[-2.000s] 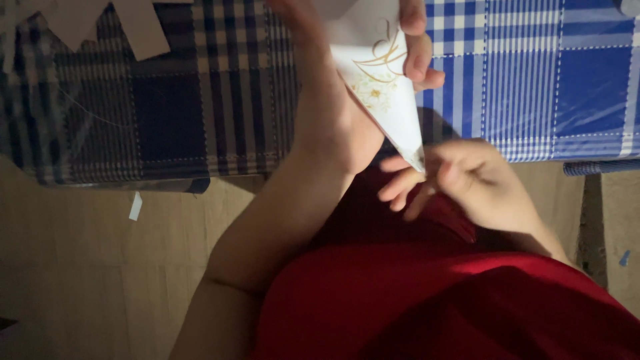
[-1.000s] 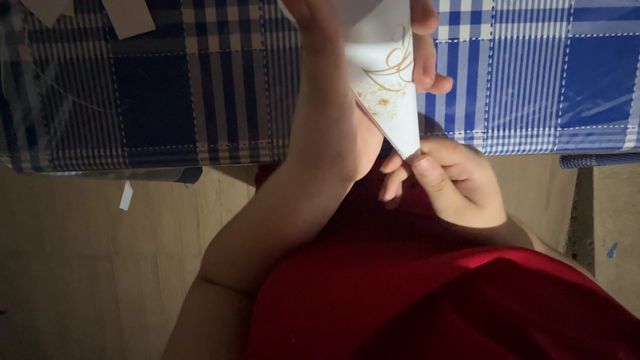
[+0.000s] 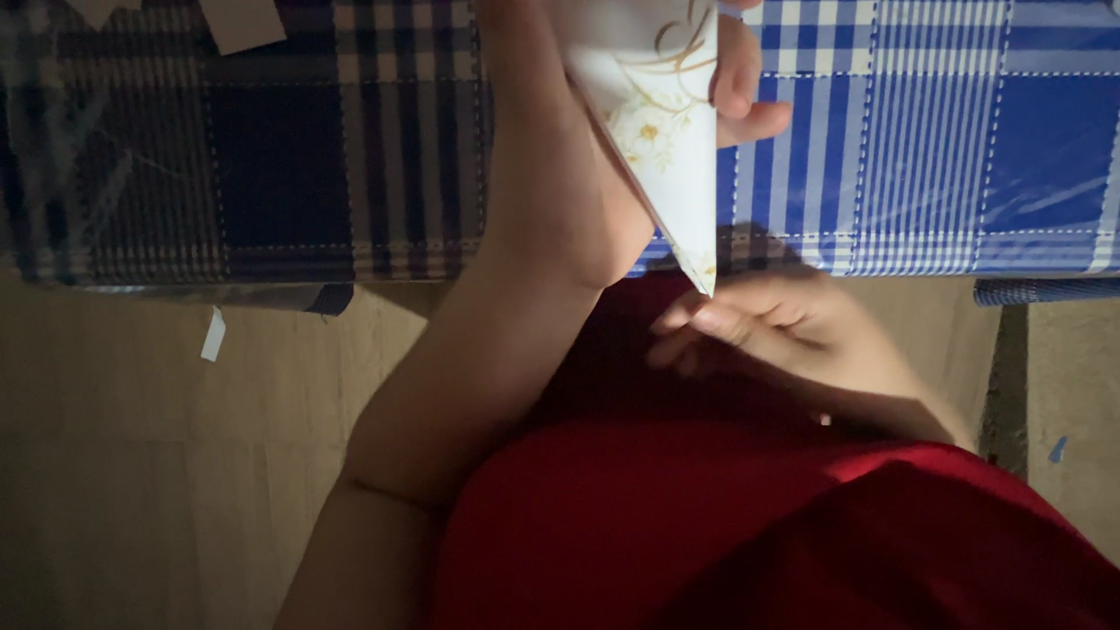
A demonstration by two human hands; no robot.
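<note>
A white paper cone (image 3: 669,131), printed with gold scrolls and a pale flower, points tip down at the top centre; its upper end is cut off by the frame. My left hand (image 3: 604,149) is wrapped around it from behind, with the palm on its left side and curled fingertips showing at its right edge. At the cone's tip is my right hand (image 3: 761,324), its thumb and forefinger at the point and the other fingers blurred. Whether these fingertips pinch the tip is hard to tell.
Pieces of card (image 3: 243,24) lie at the upper left on the table's blue plaid covering (image 3: 280,166), under clear plastic. The table edge runs across the middle. A small white paper scrap (image 3: 213,334) and a blue scrap (image 3: 1058,450) are on the floor.
My right hand's thumb and fingers have come in from loosely spread to close around the cone's tip. My left hand has kept its hold on the cone.
</note>
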